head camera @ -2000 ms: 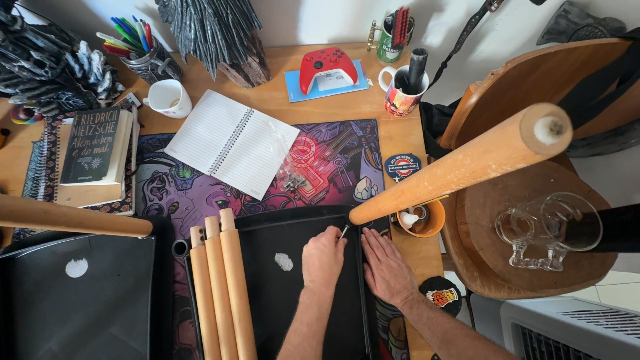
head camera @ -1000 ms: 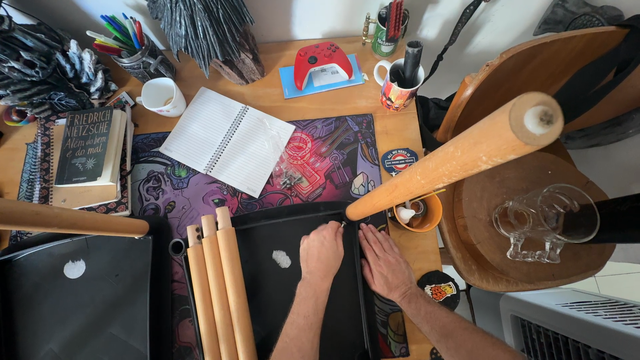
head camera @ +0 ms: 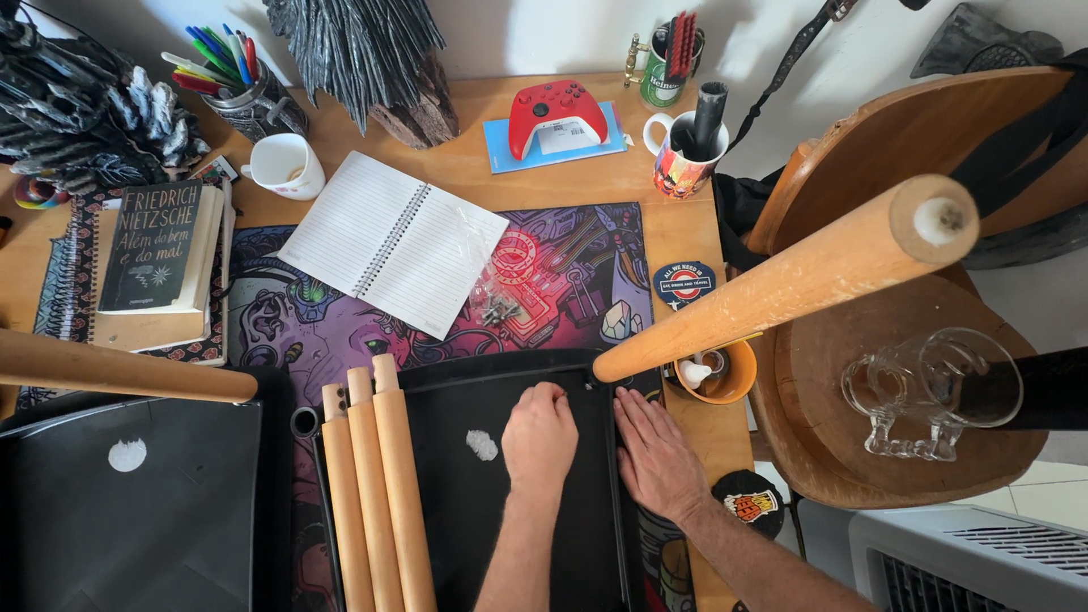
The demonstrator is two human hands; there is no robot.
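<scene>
My left hand (head camera: 541,433) is curled over the black tray-like panel (head camera: 476,535), a little below its far right corner; whether its fingertips pinch something small is hidden. Flat along the panel's right rim rests my right hand (head camera: 659,450), fingers pointing away from me. From that corner a thick wooden leg (head camera: 782,280) rises and tilts to the right, touching neither hand. Several thinner wooden rods (head camera: 399,493) lie side by side on the panel's left part. A second black panel (head camera: 127,527), with a wooden leg (head camera: 127,365) at its corner, is at the left.
Beyond the panel are an open spiral notebook (head camera: 391,242), a plastic bag of small metal hardware (head camera: 501,306) and a red game controller (head camera: 557,115). An orange cup (head camera: 738,374) sits beside the leg's base. A wooden chair (head camera: 884,374) at the right holds a glass mug (head camera: 926,391).
My left hand has come away from the corner at the leg's base, where it held a small thin tool or fastener, and is now lower on the panel. My right hand stays on the rim.
</scene>
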